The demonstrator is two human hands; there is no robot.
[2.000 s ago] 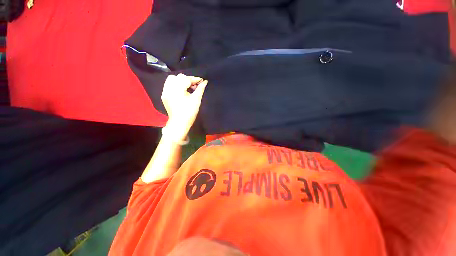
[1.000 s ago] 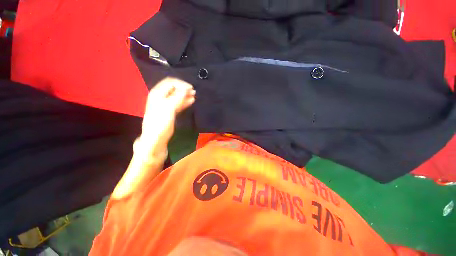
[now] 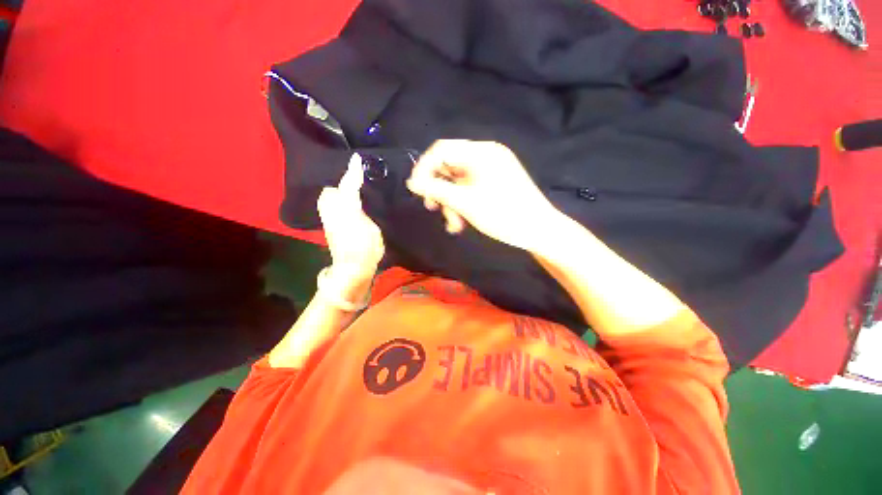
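A dark jacket lies spread on the red cloth, its collar end at the left with a small white label. A dark shiny-rimmed button sits on its front; a second button lies further right. My left hand is at the jacket's edge, its fingertips touching the cloth beside the first button. My right hand is just right of that button, thumb and fingers pinched together. A needle or thread is too small to make out.
The red cloth covers the table. Dark garments pile at the left. Small black pieces and a crumpled clear bag lie at the far right. A black spool with a yellow end lies at the right. Green floor shows below.
My right hand has come in from outside the picture to the button. My left hand has moved from below the button up to its side. More of the table's far right shows.
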